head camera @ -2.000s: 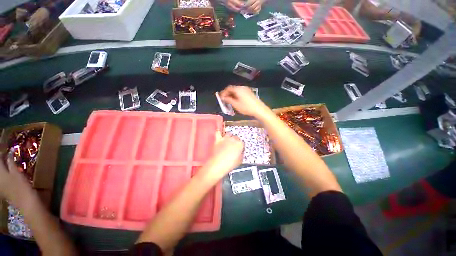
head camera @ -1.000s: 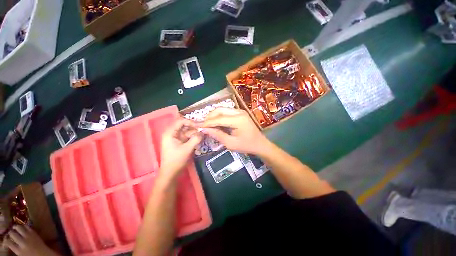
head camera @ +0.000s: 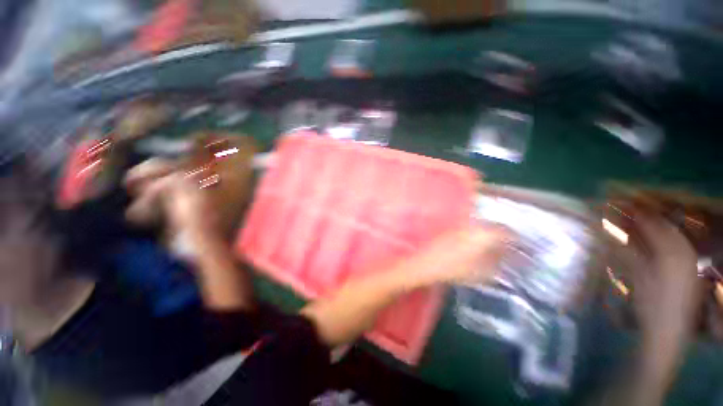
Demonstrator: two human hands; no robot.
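Observation:
The frame is heavily blurred. My left hand [head camera: 476, 252] is over the left side of the ring box, whose white contents [head camera: 547, 238] show beside it; its fingers and any held part are too smeared to tell. My right hand [head camera: 656, 238] is over the flex box [head camera: 634, 194] with glinting orange contents at the right; its grip cannot be told. The pink compartment tray [head camera: 341, 214] lies left of the ring box, partly under my left forearm. Windowed frames [head camera: 547, 349] lie on the green bench below the ring box.
More windowed frames [head camera: 501, 135] are scattered on the dark green conveyor beyond the tray. Another person [head camera: 103, 270] sits close at the left, with a hand [head camera: 158, 186] near another box of orange parts [head camera: 226, 170]. Box-like brown shapes stand at the far edge.
The view has swung left, bringing the neighbouring person into sight. My hands, together over the ring box a second ago, are now apart, the right one at the flex box.

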